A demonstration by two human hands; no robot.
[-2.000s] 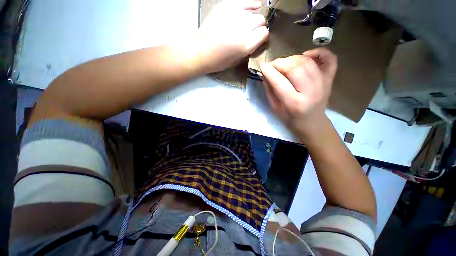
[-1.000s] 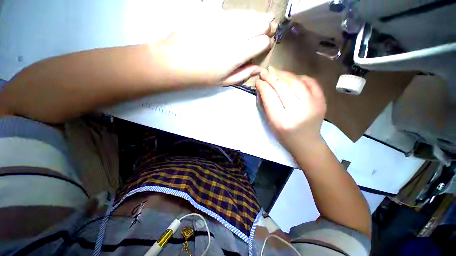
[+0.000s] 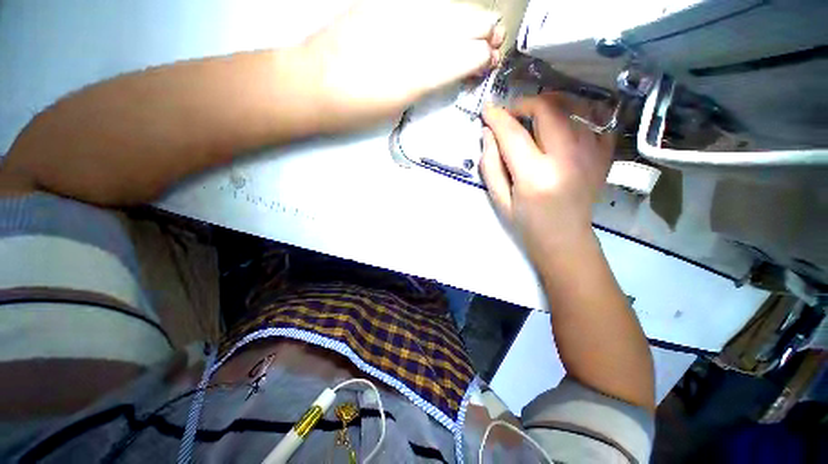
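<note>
A khaki-brown cloth panel shows as a narrow strip at the top, beside the needle area. My left hand is overexposed; its curled fingertips are at the strip's left edge, on the cloth. My right hand is bent, its thumb and index fingertips together just below the presser foot; whether thread or cloth is between them cannot be told. A brown cloth corner shows right of the white knob. Most of the panel is hidden by my hands and the machine.
The white machine head fills the upper right. A curved metal seam and slot mark the bed plate between my hands. The white table has ruler marks near its front edge. My checked apron is below the edge.
The panel has moved up and away, uncovering the bed plate and most of the bed at right. My right fingertips are now closer to the presser foot. The machine fills more of the view.
</note>
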